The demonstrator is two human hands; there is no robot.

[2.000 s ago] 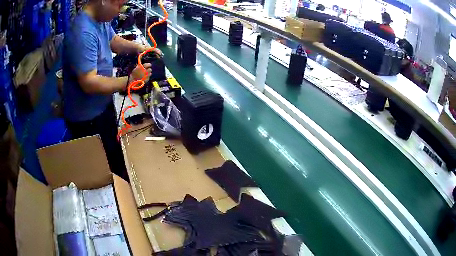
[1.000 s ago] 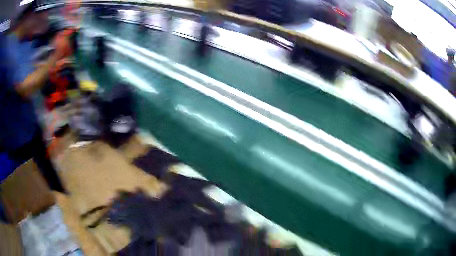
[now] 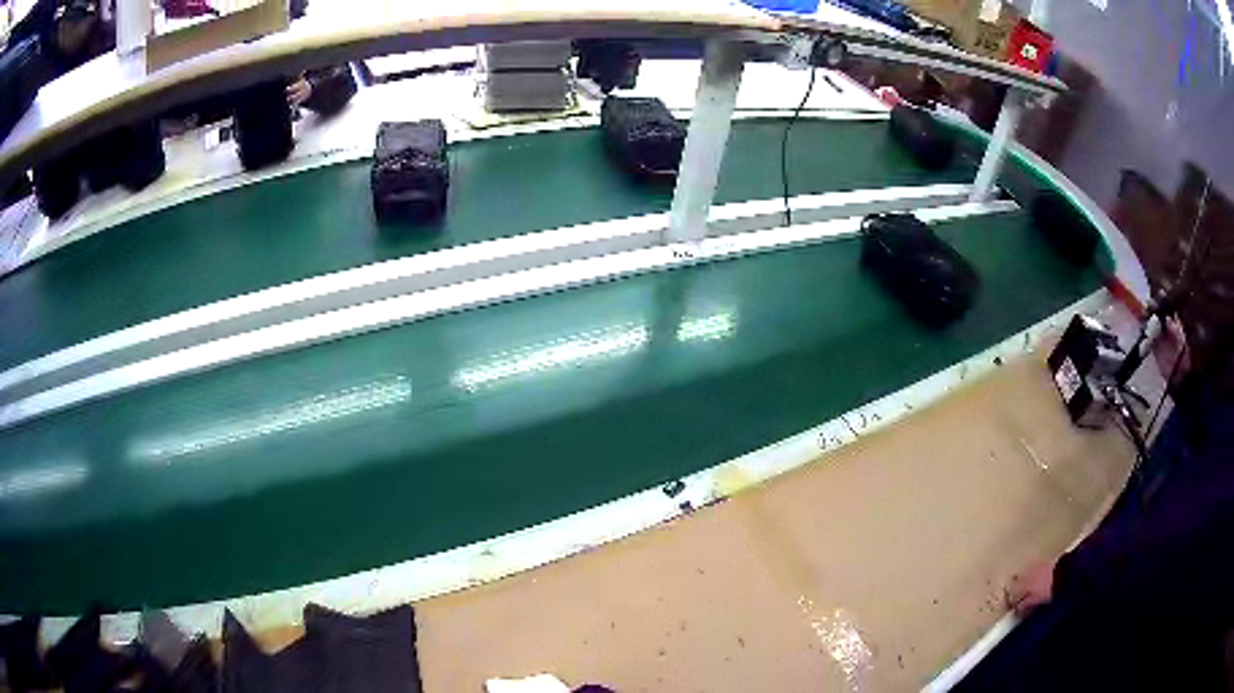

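Observation:
Black grille-like sheets (image 3: 366, 653) with pointed edges lie at the lower left, cut off by the bottom edge. A small white shape at the bottom edge, with a dark patch on its right, may be my gloved right hand (image 3: 525, 684). It is too cut off to tell its fingers or whether it holds anything. My left hand is not in view. A black speaker cabinet (image 3: 920, 268) lies on the green conveyor belt (image 3: 568, 447) at the right.
The brown-covered bench (image 3: 758, 575) runs along the belt's near side. A person's bare hand (image 3: 1033, 590) rests at its right edge. A black box (image 3: 1083, 368) with cables stands beyond. White posts (image 3: 698, 156) carry a shelf above the belt. More cabinets (image 3: 410, 169) are on the far lane.
The view has swung right. The carton, the neighbour in blue and the orange hose have left the picture. The grille pile now shows only at the lower left.

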